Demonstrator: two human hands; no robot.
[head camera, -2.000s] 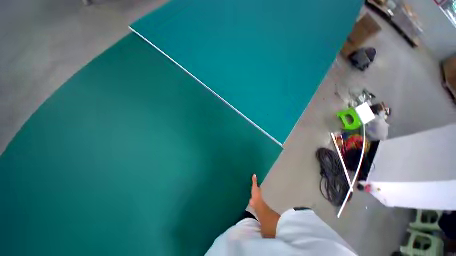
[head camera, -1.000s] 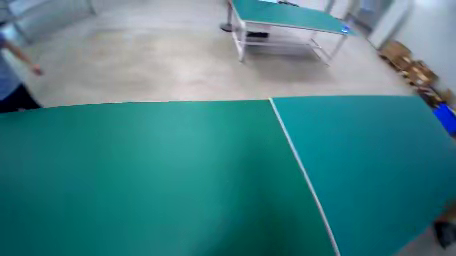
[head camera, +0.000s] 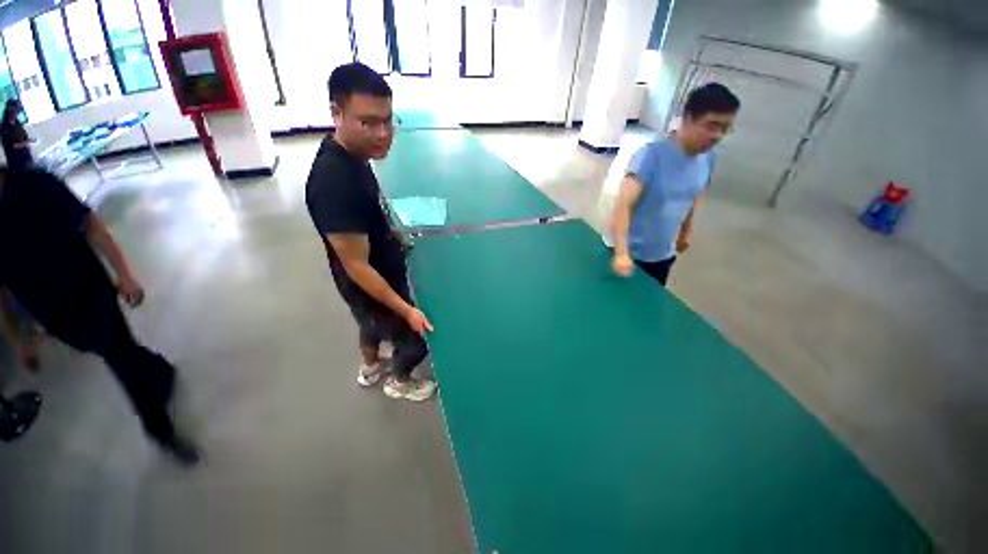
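A long green-topped worktable (head camera: 618, 400) runs from the bottom of the head view towards the windows. Its far end meets another green worktable (head camera: 477, 173) at a joint (head camera: 493, 226), seen as a pale and dark line. A pale green-blue sheet (head camera: 420, 211) lies on the farther top, just beyond the joint. A tiny skin-toned spot shows at the bottom edge by the table's left edge, too small to tell what it is. Neither of my hands can be made out.
A person in black (head camera: 363, 233) stands at the left edge, a hand on it. A person in light blue (head camera: 666, 189) stands at the right edge. Another person in black (head camera: 81, 281) is at far left. A red wall box (head camera: 202, 74), white pillars and a metal rack frame (head camera: 807, 135) stand behind.
The view has swung from the near tabletop and floor to the table's length and the windows. My hand, seen two seconds ago at the table edge, no longer shows clearly. More people are visible.
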